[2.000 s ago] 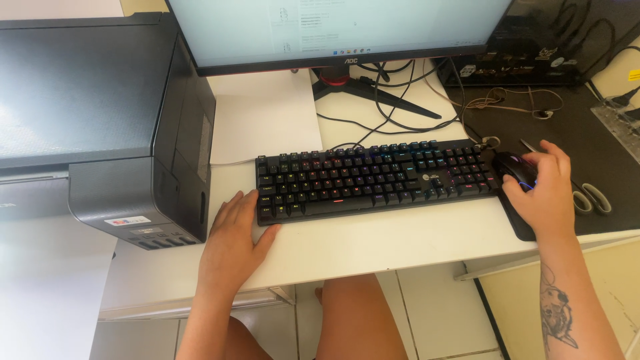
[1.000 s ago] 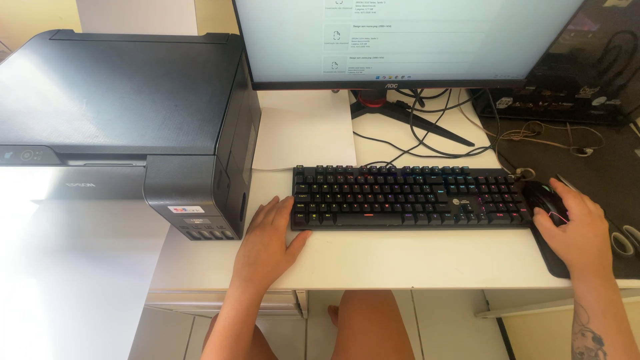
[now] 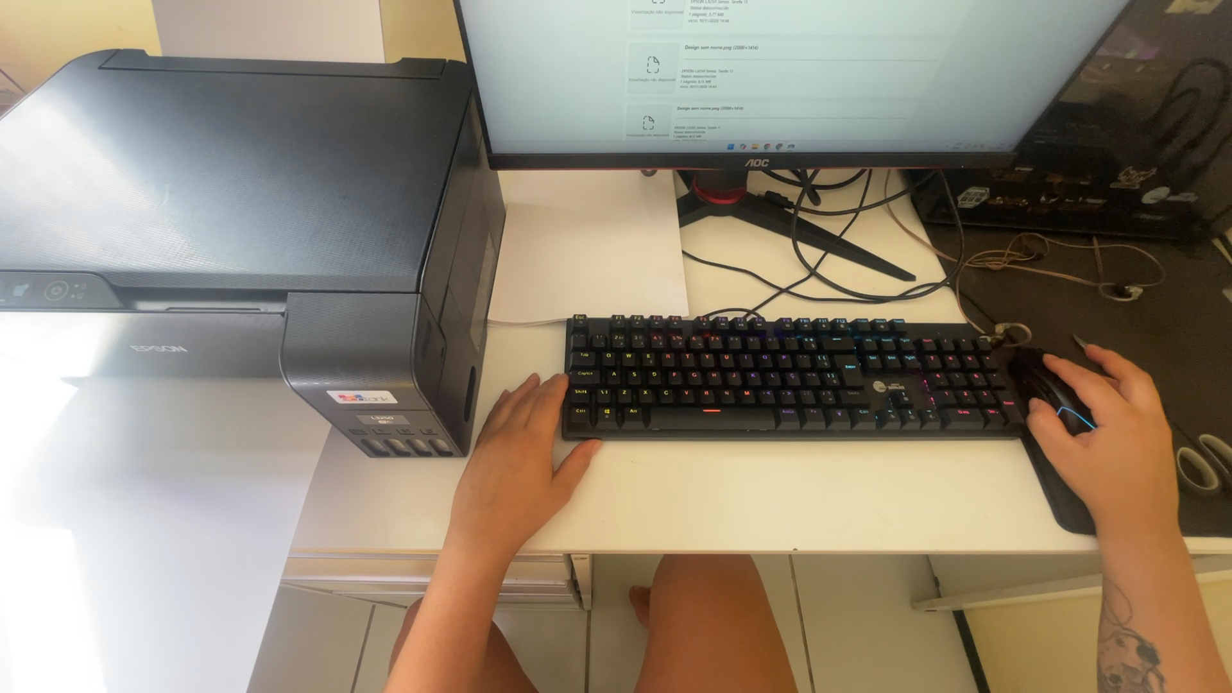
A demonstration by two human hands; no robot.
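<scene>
My right hand [image 3: 1107, 433] rests curved over a black computer mouse [image 3: 1044, 385] with a lit blue line, on a dark desk mat [image 3: 1049, 289]. My left hand [image 3: 515, 452] lies flat on the white desk [image 3: 722, 491], its fingers and thumb touching the left end of a black backlit keyboard [image 3: 789, 375]. An AOC monitor [image 3: 818, 77] behind the keyboard shows a list of entries with page icons. To the left of my left hand stands a black Epson printer [image 3: 241, 173].
White paper [image 3: 597, 250] lies between printer and monitor stand [image 3: 828, 245]. Black cables [image 3: 818, 294] loop behind the keyboard. At the right are a scissors' handles [image 3: 1198, 470], thin earphone-like cords [image 3: 1020, 255] and a dark case [image 3: 1059, 192]. A large white surface [image 3: 125, 520] spans the lower left.
The view has shifted left and nearer. The screen's content differs from two seconds ago, with larger entries showing. Both hands have kept their places at the keyboard and on the mouse.
</scene>
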